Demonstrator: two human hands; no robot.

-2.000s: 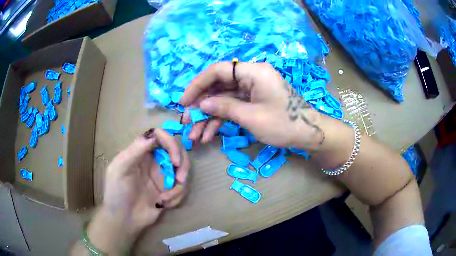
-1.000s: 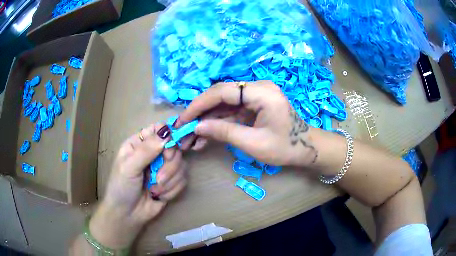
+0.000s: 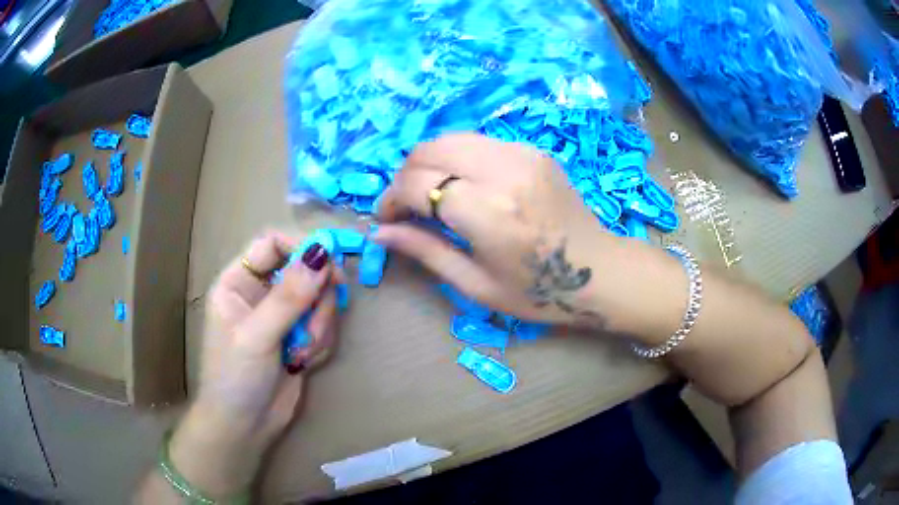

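Note:
Small blue plastic parts lie loose on the brown cardboard bench cover, one of them a blue part (image 3: 486,370) near the front. My left hand (image 3: 261,325) is closed on several blue parts, some between thumb and fingers, others lower in the curled fingers. My right hand (image 3: 493,222) is just right of it, blurred, with thumb and forefinger close together by a blue part; whether it grips one is hidden. An open clear bag (image 3: 444,74) of blue parts lies behind my right hand, parts spilling out at its right side.
A shallow cardboard tray (image 3: 172,237) with scattered blue parts stands at the left, another carton (image 3: 138,44) behind it. A second full bag (image 3: 729,89) and a black phone (image 3: 841,145) lie at the right. A torn tape strip (image 3: 384,463) is at the near edge.
A second ago both hands met at a blue part between their fingertips. Now my right fingers have drawn slightly apart to the right, and my right hand has turned more back-up.

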